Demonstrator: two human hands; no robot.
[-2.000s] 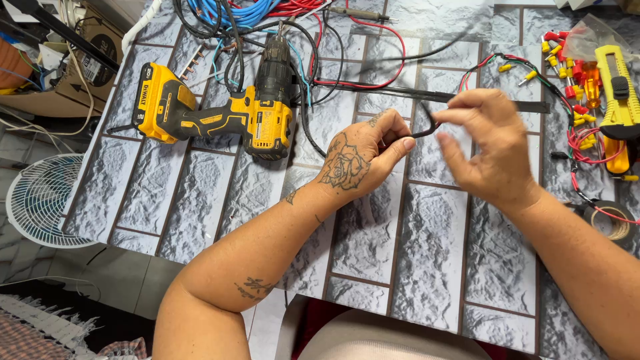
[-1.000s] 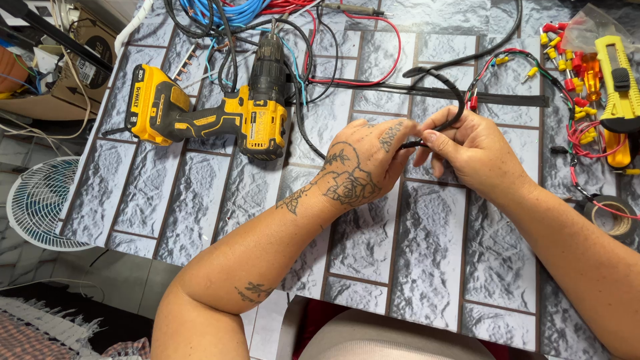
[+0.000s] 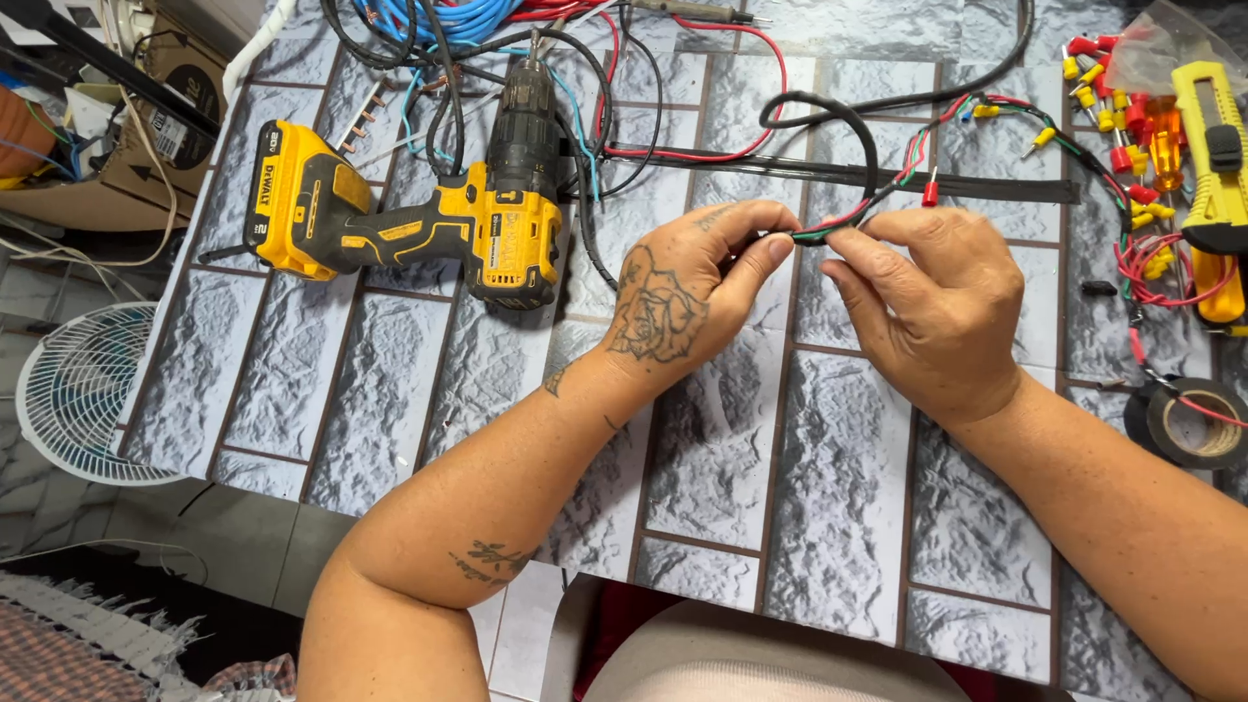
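My left hand (image 3: 687, 283) pinches a bundle of red, green and black wires (image 3: 829, 226) between thumb and forefinger. Just to the right, my right hand (image 3: 926, 292) has its fingertips on the same bundle. A black cable (image 3: 868, 146) loops up behind the hands and runs off at the top. From the bundle, red and green wires rise to the right, one ending in a red crimp terminal (image 3: 930, 193). A flat black strip (image 3: 741, 166) lies behind the hands.
A yellow and black DeWalt cordless drill (image 3: 517, 234) lies left of my hands. Blue cable (image 3: 448, 19) is coiled behind it. At the right are crimp terminals (image 3: 1136, 127), a yellow utility knife (image 3: 1214, 156) and a roll of black tape (image 3: 1160, 419). A white fan guard (image 3: 88, 390) stands beyond the table's left edge.
Both hands have shifted along the cable; red and green wires now show between them, where black cable showed one second ago. The cable loop has moved right.
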